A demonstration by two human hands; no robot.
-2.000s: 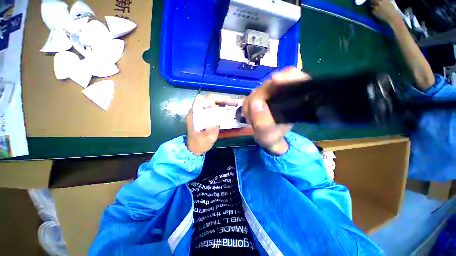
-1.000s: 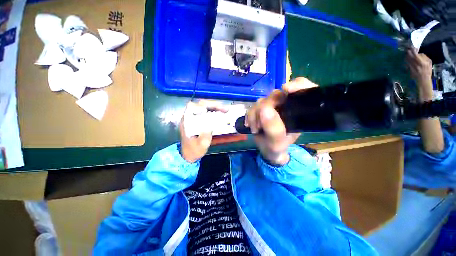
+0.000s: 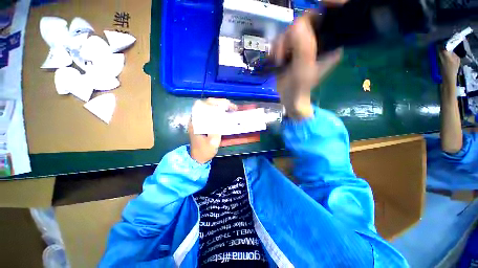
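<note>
My left hand holds a white plastic part near the bench's front edge, over a reddish-orange base. The part's right end sticks out past the fingers. My right hand is blurred and grips a black electric screwdriver, raised above the bench. The screwdriver's narrow end is at the front of the silver-white screw feeder, by its metal pick-up head. Whether the bit touches the head, and whether it carries a screw, I cannot tell.
The feeder stands in a blue tray. White pointed shells lie piled on brown cardboard at left, beside a printed sheet. A small yellowish piece lies on the green bench. Another person's arm is at right. Open boxes sit below.
My right hand has lifted the screwdriver off the white part and moved it up to the feeder head. My left hand still holds the part. The other person's hand has shifted slightly right.
</note>
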